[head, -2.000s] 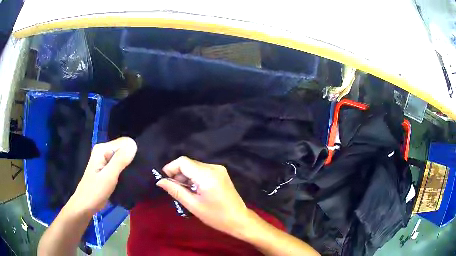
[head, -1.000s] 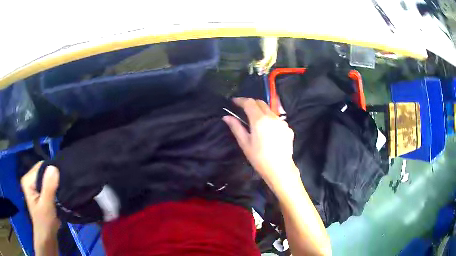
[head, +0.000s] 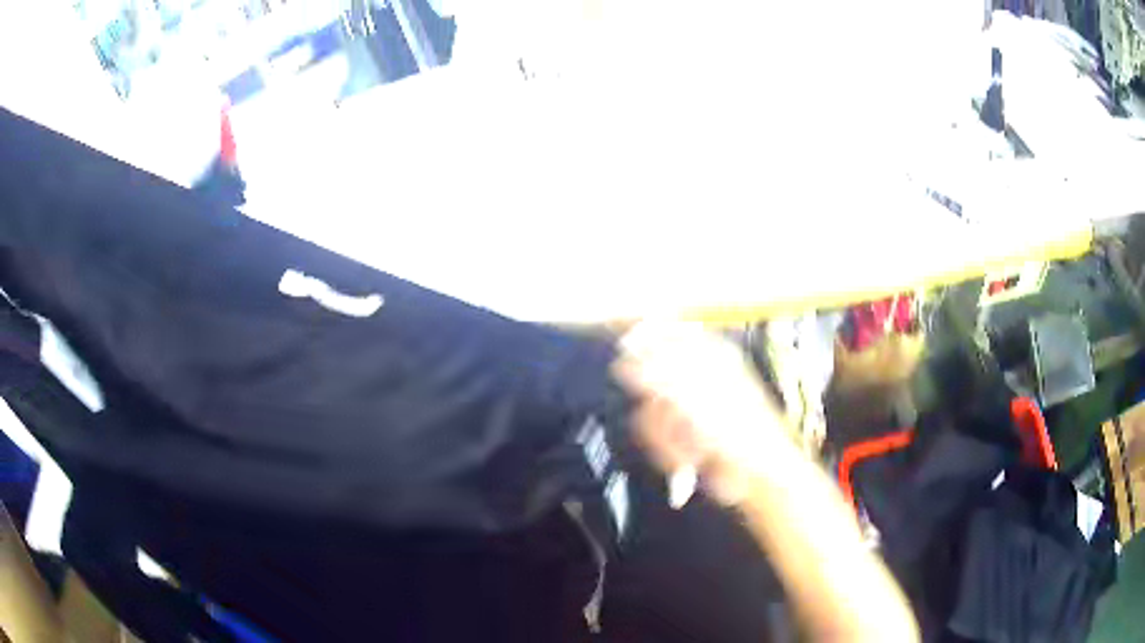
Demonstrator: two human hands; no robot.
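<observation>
A black garment (head: 364,415) is stretched up across the left and middle of the view, in front of the white table. It bears a small wavy white mark (head: 330,294), white stripes (head: 50,496) at the far left and pale tags or marks near its right end. My right hand (head: 684,408) is blurred and closed on the garment's right end, at the table edge. My left hand is not clearly seen. A skin-toned patch shows at the bottom left corner, too unclear to name. No tool can be made out.
The white table's yellow edge (head: 879,286) runs across the middle right. Below it at right are a red-orange frame (head: 1032,433) and a black garment pile (head: 967,540). A brown panel (head: 1126,459) stands at the far right. Small items lie on the table's right side.
The view has lifted and shows more of the table. The garment has risen from the lap and is spread out. My right hand has closed on its end. My left hand is no longer clearly visible.
</observation>
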